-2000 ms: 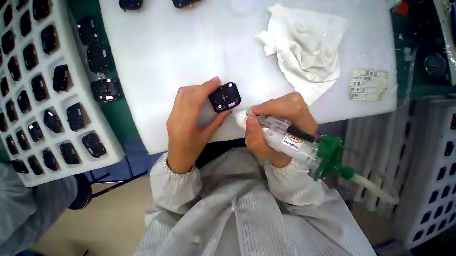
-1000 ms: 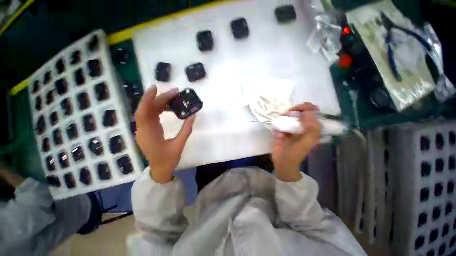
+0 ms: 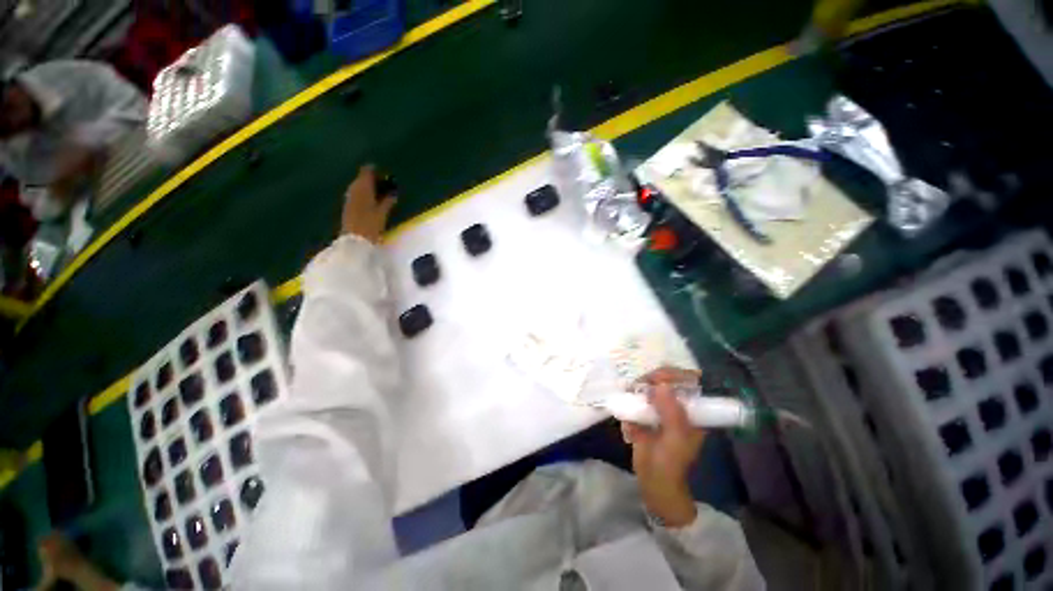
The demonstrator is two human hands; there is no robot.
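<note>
My left hand (image 3: 366,209) is stretched far forward over the green bench, past the yellow line, with a small black housing (image 3: 386,186) at its fingertips. The hand is small and blurred. My right hand (image 3: 665,450) grips the white syringe (image 3: 722,411) near the white mat's front right edge; its nozzle points left. The crumpled white cloth (image 3: 577,360) lies beside and behind the syringe. Several black housings (image 3: 476,239) lie on the far part of the white mat (image 3: 462,404).
A white tray of housings (image 3: 277,303) is at left, partly behind my left sleeve. Stacked trays (image 3: 868,326) stand at right. Foil (image 3: 600,191) and a cream board (image 3: 797,271) with blue-handled cutters (image 3: 739,208) lie at back right. Another person (image 3: 87,110) is at upper left.
My left hand has moved from above the mat far forward beyond its back edge, with a housing. My right hand still holds the syringe near the cloth. The view has shifted towards the bench's far side.
</note>
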